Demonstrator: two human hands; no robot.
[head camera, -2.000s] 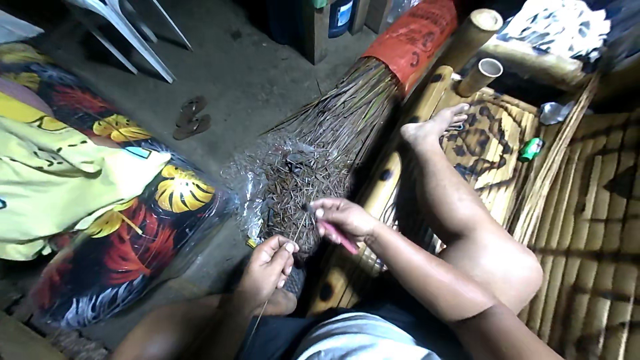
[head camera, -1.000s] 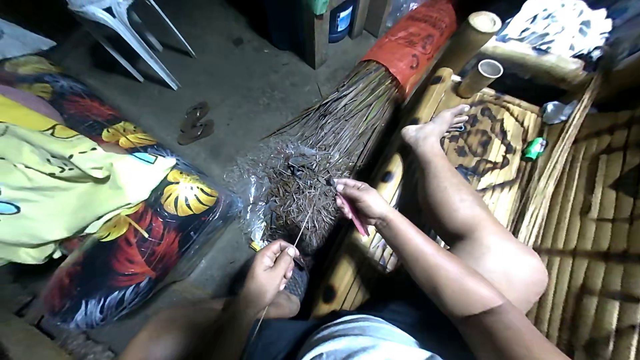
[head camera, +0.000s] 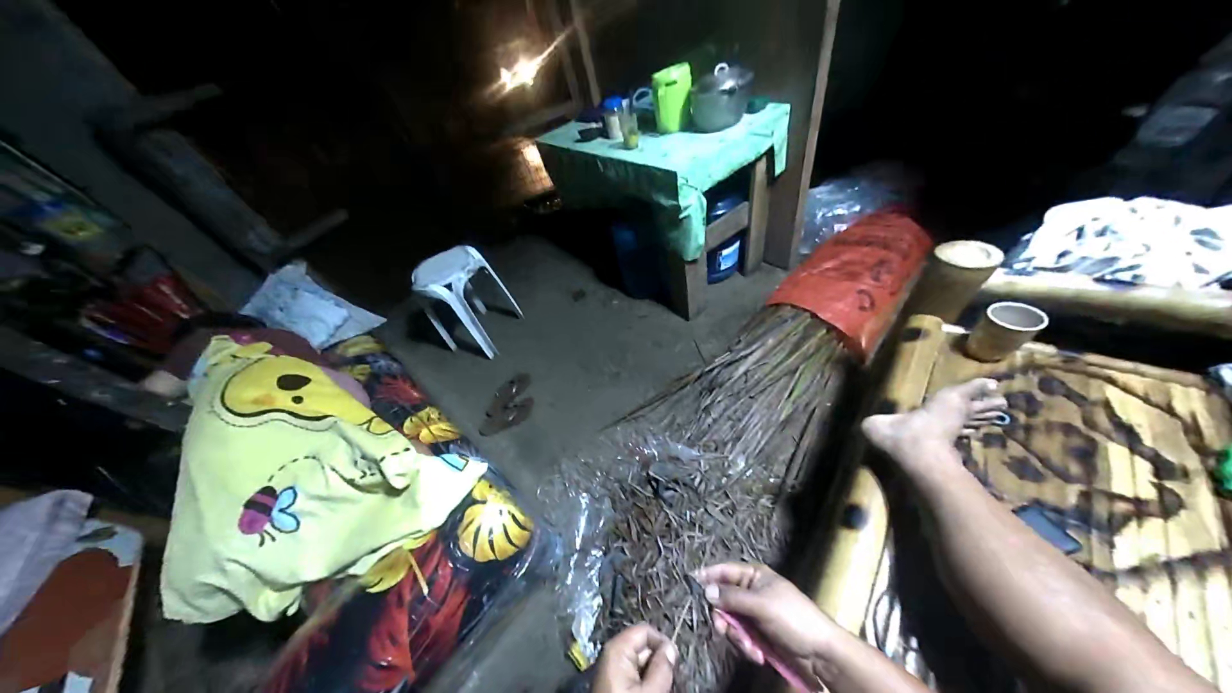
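My left hand (head camera: 635, 659), at the bottom edge, pinches a thin dry stalk (head camera: 679, 630) between thumb and fingers. Just right of it, my right hand (head camera: 770, 611) is closed on a pink-handled tool (head camera: 760, 650), likely a small knife; its tip is too blurred to tell. Both hands are over a heap of brown plant scraps (head camera: 664, 539) on clear plastic. Beyond the heap lies a bundle of long dry stalks (head camera: 760, 385), its far end wrapped in a red sack (head camera: 857, 279).
Right of the heap is a bamboo bench (head camera: 1078, 443) with a bamboo cup (head camera: 1006, 330) and my bare leg. To the left lies a flowered cushion (head camera: 414, 616) under a yellow cloth (head camera: 318, 491). Further off are slippers (head camera: 507, 404), a white plastic stool (head camera: 462, 279) and a green-covered table (head camera: 664, 159).
The view has tilted up, showing the table and more of the room. Between the two earlier frames, more of the stalk came into sight above my left hand.
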